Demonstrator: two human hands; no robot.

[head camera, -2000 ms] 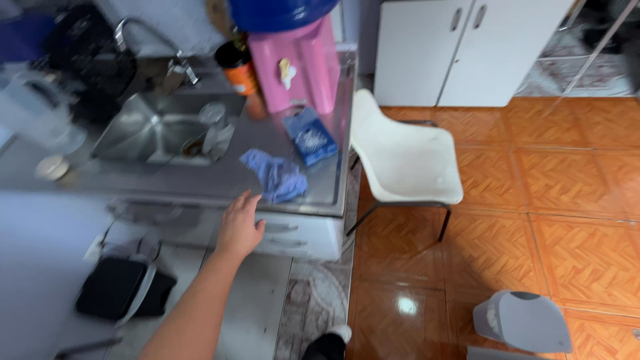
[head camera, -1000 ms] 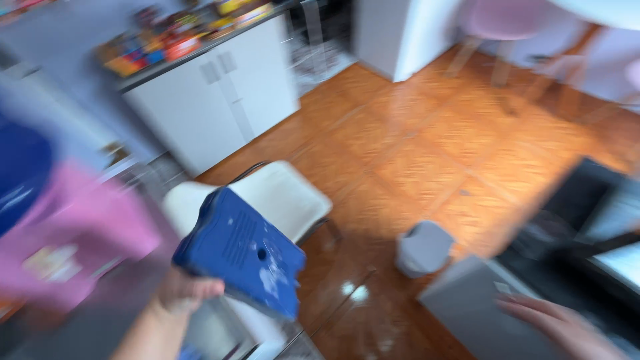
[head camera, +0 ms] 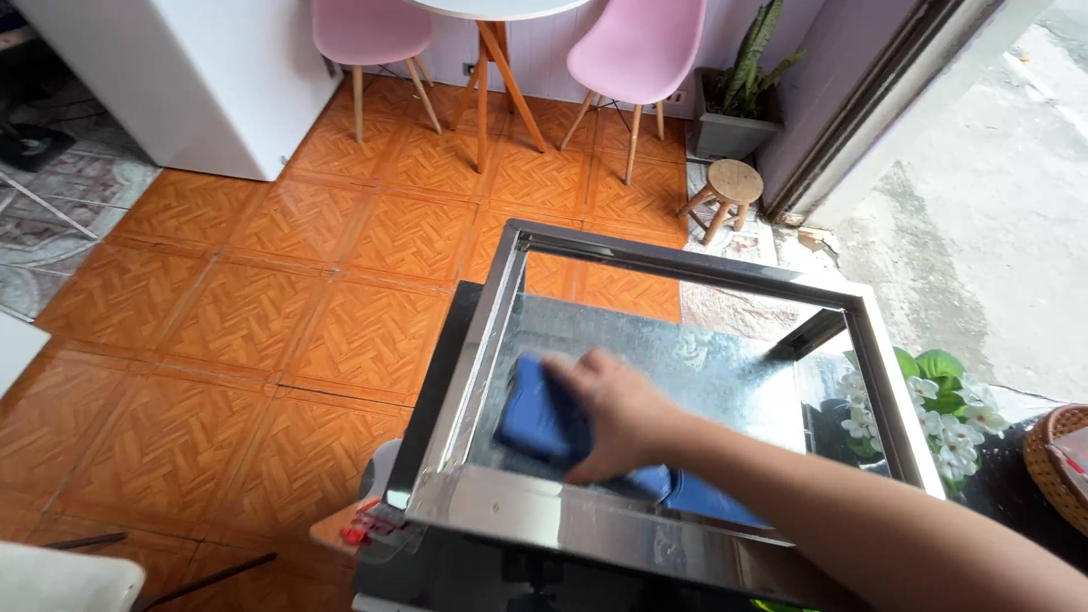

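My right hand [head camera: 620,408] reaches in from the lower right, its fingers closed on a blurred blue packet [head camera: 535,412]. Hand and packet are over the glass top of a metal-framed case [head camera: 688,265], near its left side. Whether the packet touches the glass, I cannot tell. Another blue shape [head camera: 714,500] shows at the near edge of the glass, partly behind my forearm; it may be a reflection. My left hand is out of view.
White flowers [head camera: 956,442] and a wicker basket [head camera: 1050,467] sit right of the case. Beyond it are a wooden stool [head camera: 735,183], a potted plant [head camera: 735,115], pink chairs [head camera: 637,51] and a round table [head camera: 501,7]. A white chair edge [head camera: 68,578] shows lower left.
The view has swung far right, from the sink counter to the metal-framed case. One second ago my left hand held the blue packet; now a blue packet is in my right hand over the glass.
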